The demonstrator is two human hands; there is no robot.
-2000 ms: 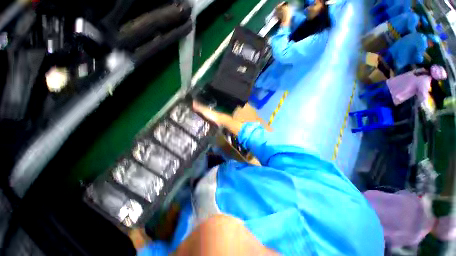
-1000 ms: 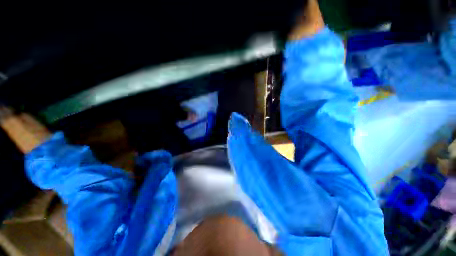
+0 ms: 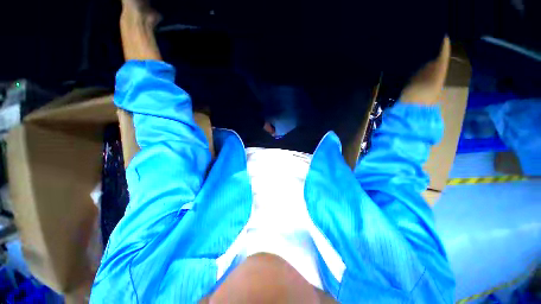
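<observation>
My left hand [image 3: 139,32] is at the top left, partly cut off by the upper edge and blurred. My right hand [image 3: 430,77] is at the upper right, blurred, its fingers pointing up. Between them lies a very dark area [image 3: 296,41]. It is too dark to tell whether it is a tray, the bench or something else, or whether either hand touches or grips anything. No phone units can be made out.
Brown open cardboard cartons stand beside me, one at the left [image 3: 53,196] and one at the right [image 3: 454,119], with black liner showing. A pale blue floor [image 3: 498,208] with yellow-black lines and blue items lies at the right.
The view has swung from the tray of silvery phone units and the aisle to my body. That tray is no longer visible. My left hand shows higher up; my right hand is further right and lower than one second ago.
</observation>
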